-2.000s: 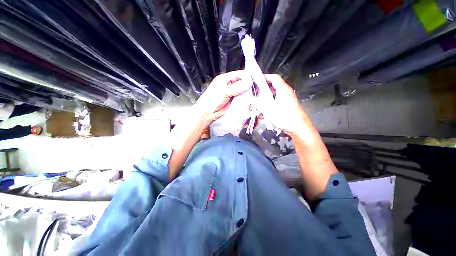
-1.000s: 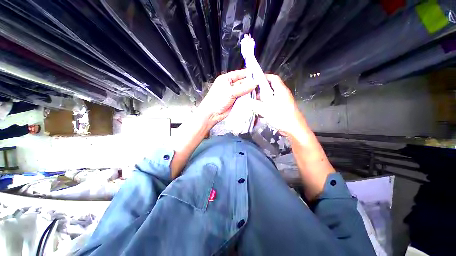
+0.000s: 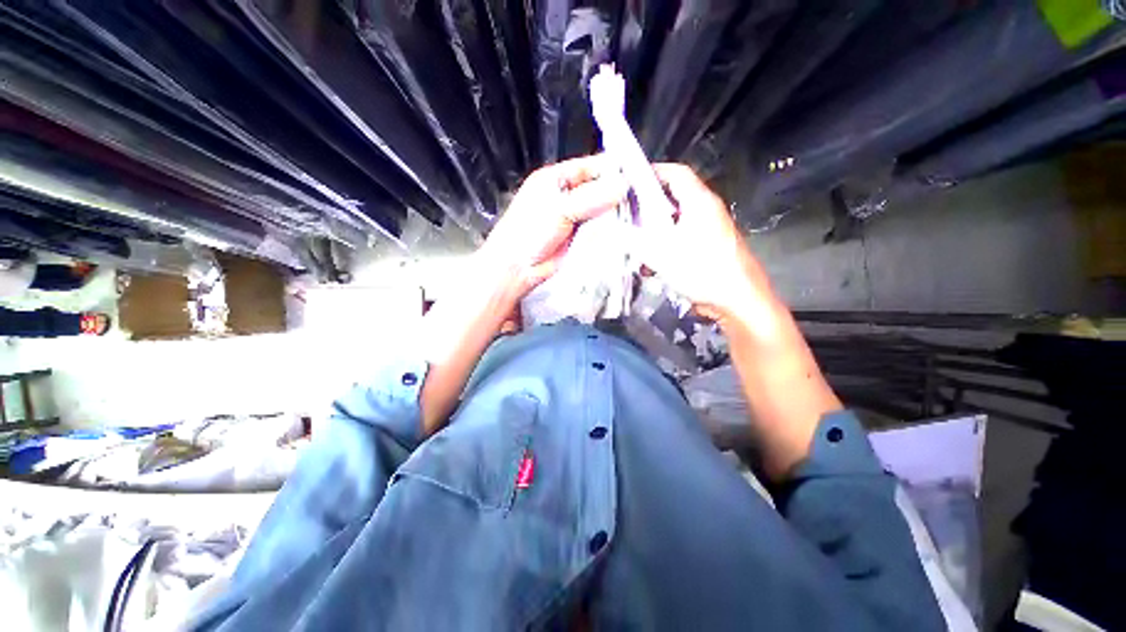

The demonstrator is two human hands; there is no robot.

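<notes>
A white bundle of tags or labels [image 3: 614, 117], narrow and knobbed at the top, stands up between my hands at the upper middle. My right hand [image 3: 704, 247] is closed around its lower part. My left hand [image 3: 550, 228] is beside it, with thumb and fingers pinched at the strips hanging from the bundle. Glare washes out both hands, so the fingertips and the single strips are hard to make out.
Dark jackets in clear film [image 3: 420, 111] hang in dense rows ahead. White wrapped goods [image 3: 198, 457] lie at the left. Brown cartons [image 3: 253, 296] stand at the far left. Black garments [image 3: 1074, 469] hang at the right. A white panel [image 3: 932, 475] is by my right sleeve.
The hands and the bundle sit slightly higher in the view. The hanging jackets have shifted a little in the view. Both hands keep nearly the same pose.
</notes>
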